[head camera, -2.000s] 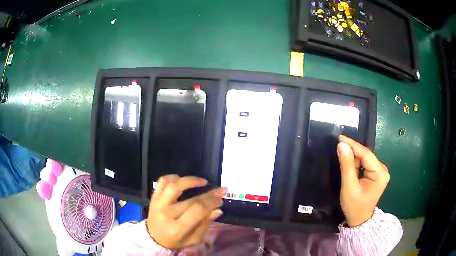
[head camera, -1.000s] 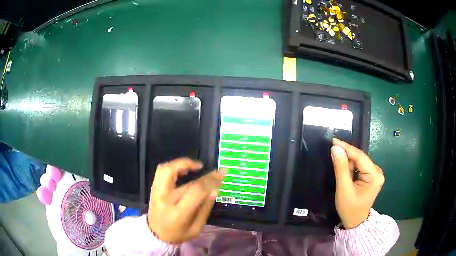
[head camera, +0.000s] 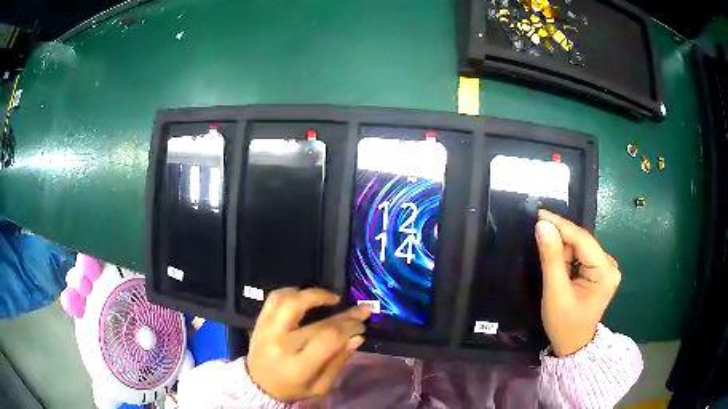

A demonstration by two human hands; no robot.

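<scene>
A black four-slot phone tray [head camera: 472, 240] lies in front of me with one smartphone in each slot. The third smartphone from the left [head camera: 397, 232] is lit with a blue-purple swirl and the digits 12 14. The other three, such as the second smartphone [head camera: 283, 216], have dark screens. Each has a red mark at its top edge. My left hand [head camera: 307, 343] is over the tray's lower edge, a finger at the lit phone's lower left by its white label. My right hand [head camera: 576, 279] is over the fourth phone's right side, thumb and forefinger together; I cannot tell whether they pinch anything.
A black small-parts tray [head camera: 615, 60] at the top right holds a pile of yellow and dark bits. Several small pieces [head camera: 646, 164] lie loose on the green mat at right. Yellow tape [head camera: 468, 96] lies behind the phone tray. A pink-and-white fan [head camera: 142, 335] stands at lower left.
The third phone's screen has gone from white, to green rows, to the blue-purple swirl. My left hand has shifted slightly. My right hand has stayed by the fourth phone.
</scene>
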